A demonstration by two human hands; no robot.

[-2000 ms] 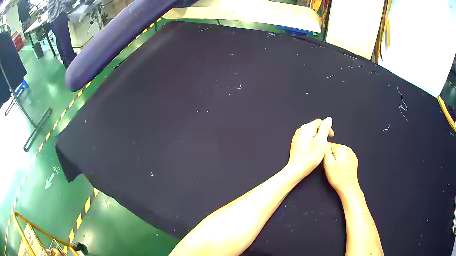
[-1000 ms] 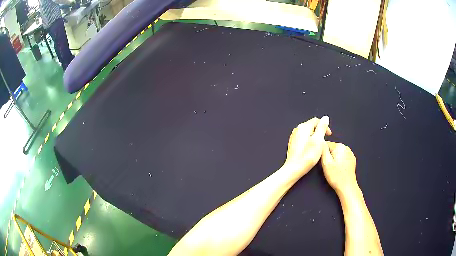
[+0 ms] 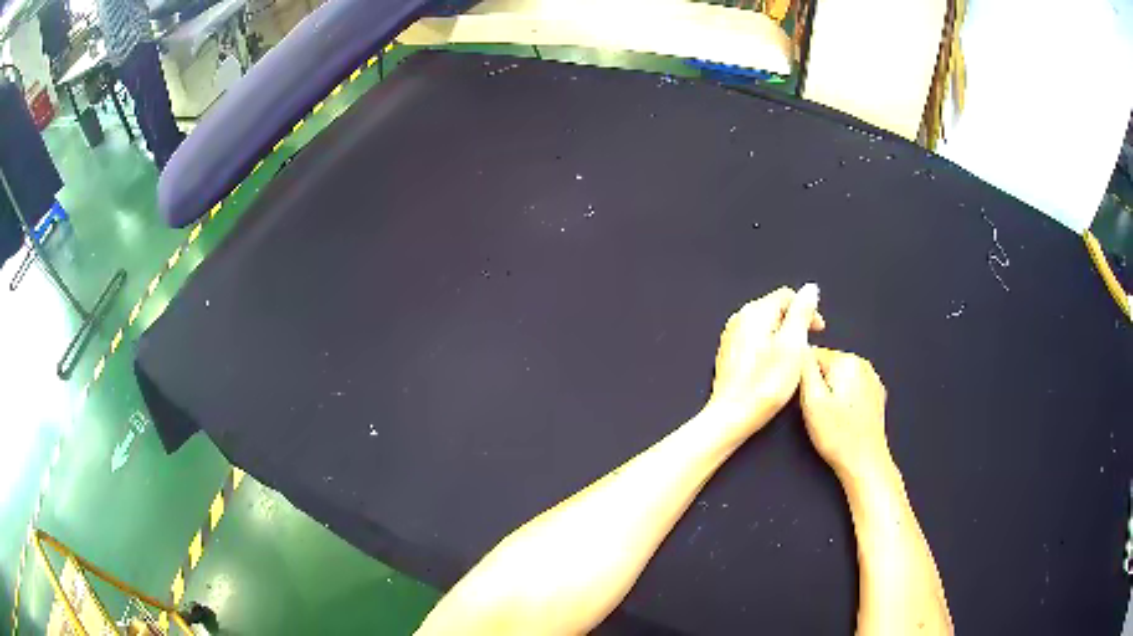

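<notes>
A large dark cloth point(image 3: 497, 323) covers the table, with pale threads and specks scattered on it. My left hand point(image 3: 755, 354) and my right hand point(image 3: 845, 395) are bare and touch each other above the cloth, right of centre. My left hand's fingers are together and point up and away. My right hand is curled like a fist against its right side. No object shows in either hand. The small space where the hands meet is hidden.
A padded purple board point(image 3: 249, 124) stands beyond the cloth's upper left edge. Pale panels point(image 3: 870, 62) stand at the far right, and a yellow strip point(image 3: 1106, 273) lies at the right edge. A yellow-framed trolley point(image 3: 106, 578) is at lower left. A person point(image 3: 139, 75) stands at upper left.
The view has shifted very slightly. My hands keep the same touching pose.
</notes>
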